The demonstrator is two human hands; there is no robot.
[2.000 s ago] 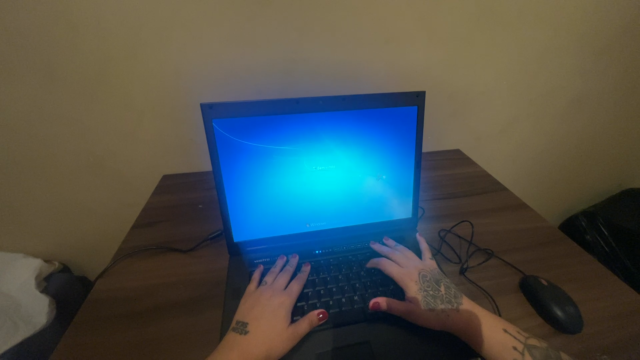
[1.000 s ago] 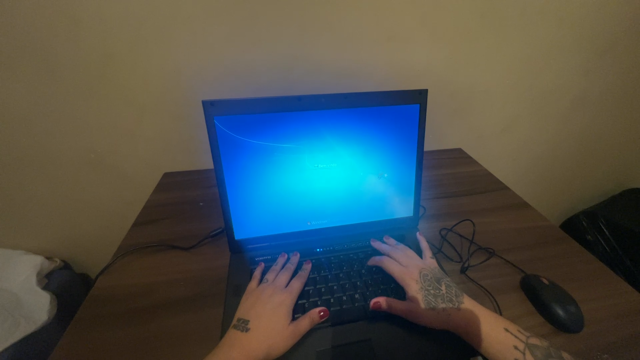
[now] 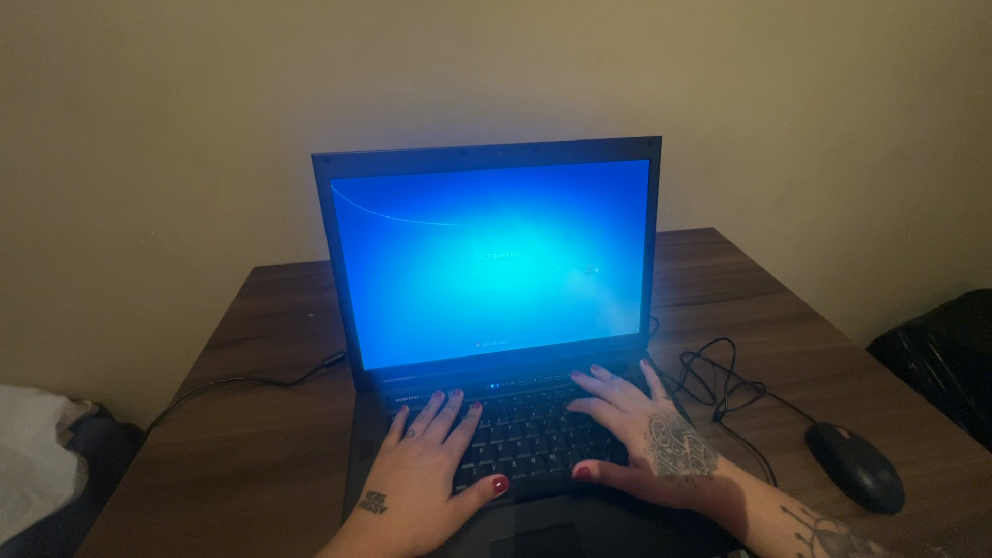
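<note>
A black laptop [image 3: 496, 271] stands unfolded on a dark wood-grain table, its screen lit blue with small writing. My left hand [image 3: 422, 473] rests palm down over the left side of the laptop keyboard [image 3: 527, 442], fingers apart, holding nothing. Over the keyboard's right side lies my right hand [image 3: 651, 434], also with spread fingers and nothing held. Both thumbs are near the keyboard's lower edge. Part of the touchpad [image 3: 535, 540] shows below and between the hands. Whether any key is pressed down I cannot tell.
A black wired mouse [image 3: 855, 467] sits right of my right hand, its tangled cable [image 3: 721, 387] beside the laptop. A power cord [image 3: 256, 380] runs off left from the laptop. Around are the wooden table [image 3: 767, 310], white fabric [image 3: 35, 457] at left and a black plastic bag [image 3: 945, 341] at right.
</note>
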